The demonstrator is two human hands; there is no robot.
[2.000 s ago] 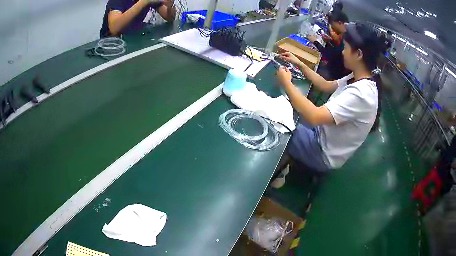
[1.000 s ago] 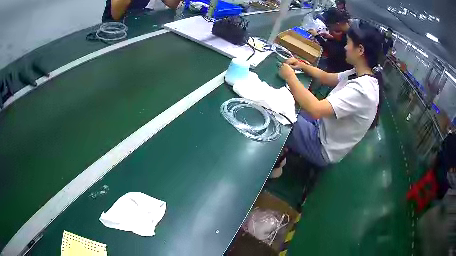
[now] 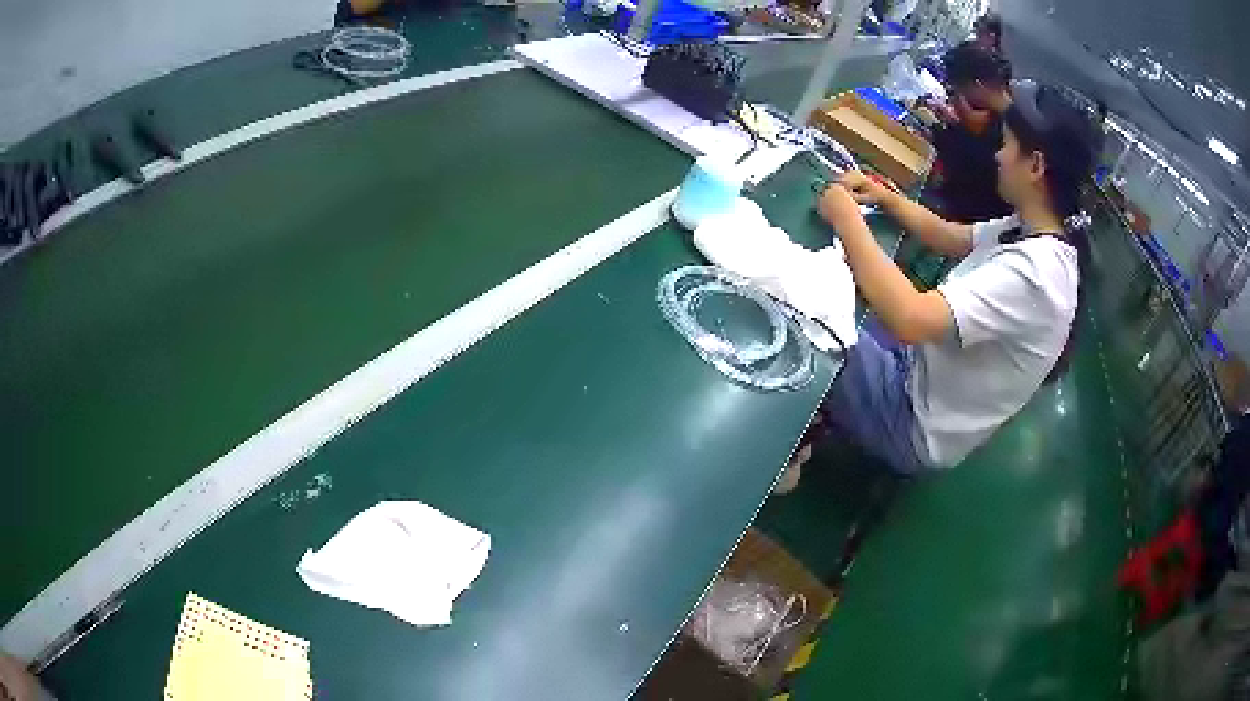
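A crumpled white wipe (image 3: 398,559) lies flat on the dark green bench, nearest in front of me. A cream-yellow dotted sheet (image 3: 236,660) lies left of it, cut off by the bottom edge. A small skin-toned patch, seemingly my left hand (image 3: 17,685), shows in the bottom left corner; its fingers cannot be made out. My right hand is out of the picture.
A clear tubing coil (image 3: 738,329), white cloth (image 3: 779,267) and pale blue item (image 3: 707,192) lie farther along the bench. A seated person (image 3: 994,308) works at its right edge. A white-edged belt (image 3: 343,260) runs left, with black units (image 3: 55,178) beyond. An open box (image 3: 754,616) stands below.
The view has shifted, so the bench items sit farther right and more of the dotted sheet shows. The skin-toned patch has appeared at bottom left. The neighbour's hands have come closer together.
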